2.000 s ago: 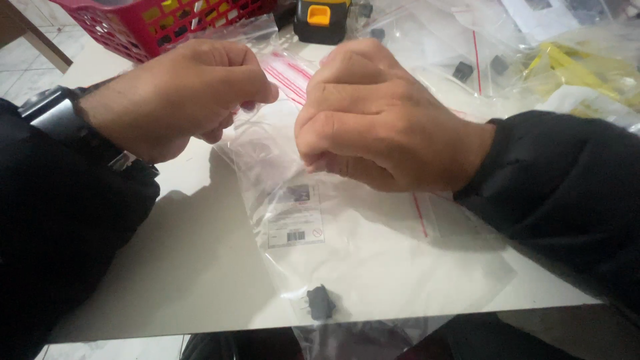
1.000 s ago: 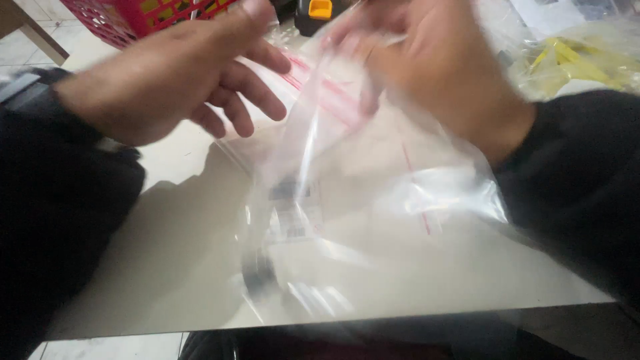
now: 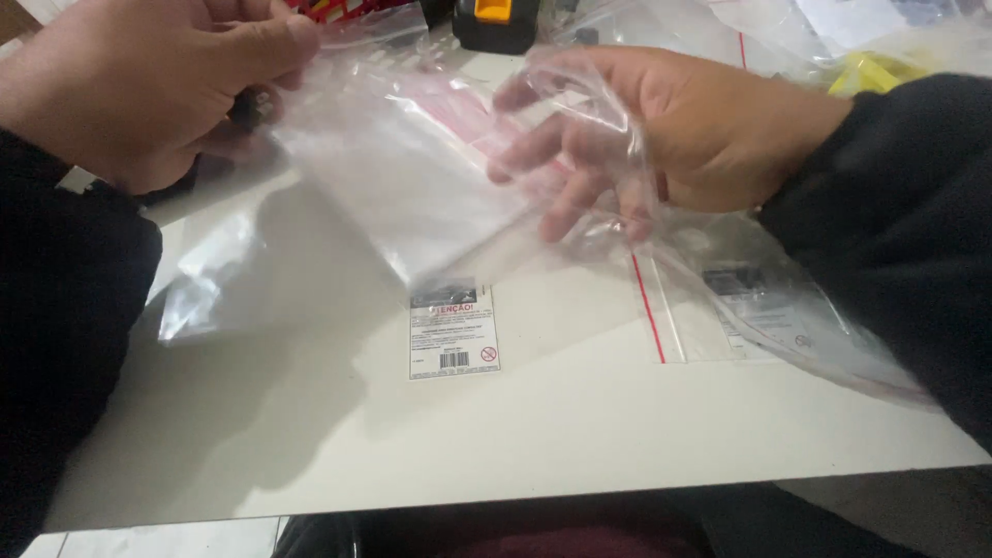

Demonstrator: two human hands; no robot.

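Observation:
At the upper left my left hand [image 3: 201, 85] pinches the edge of a clear plastic bag [image 3: 372, 170] between thumb and fingers. My right hand [image 3: 612, 139] has its fingers spread behind or inside clear film, and it cannot be told which. Pink-red zip strips show through the plastic between the hands. A printed label [image 3: 455, 341] with a barcode lies below them on the white table. To the right of it, below my right wrist, lies another clear bag [image 3: 697, 325] with a red zip line and a label showing through.
A black and yellow-orange tool or battery [image 3: 496, 23] stands at the table's back. Part of a red plastic basket [image 3: 333, 9] shows behind my left hand. More clear bags and yellow pieces [image 3: 872, 74] lie at the back right. The white table's [image 3: 465, 449] front edge is near my body.
Two seconds ago both hands were closed at the top of a clear bag holding a small dark piece. My right hand's fingers have since spread. The dark piece no longer shows near the table's front edge.

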